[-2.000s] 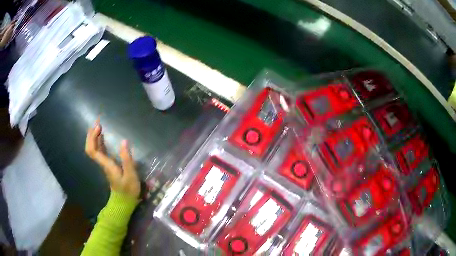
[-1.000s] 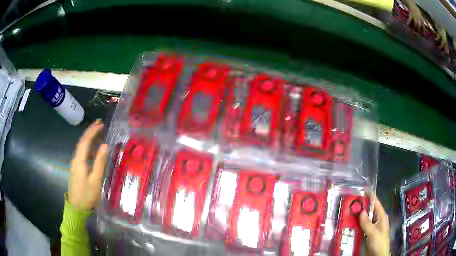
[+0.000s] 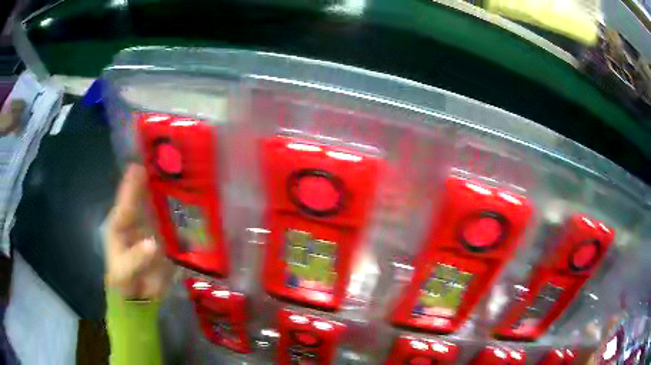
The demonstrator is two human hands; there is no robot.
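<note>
A clear plastic tray (image 3: 342, 77) fills most of the view, raised close to the camera and slightly blurred. Red phones (image 3: 314, 221) lie face down in its pockets, each with a black ring around a red centre and an open bay. A second row is cut off by the bottom edge. My left hand (image 3: 135, 249) grips the tray's left edge, its fingers partly behind the plastic. My right hand is not clear; only a blurred skin-toned patch shows through the plastic at the lower right.
A blue bottle cap (image 3: 95, 94) shows behind the tray's upper left corner. White sheets (image 3: 28, 142) lie at the far left on the dark green bench (image 3: 61, 207). The green conveyor belt (image 3: 235, 32) runs beyond. A blurred yellow patch (image 3: 546, 18) is at the upper right.
The tray has come up closer to the camera and looks larger. My left hand has closed on its left edge. My right hand, clear on the right edge before, is now hardly visible.
</note>
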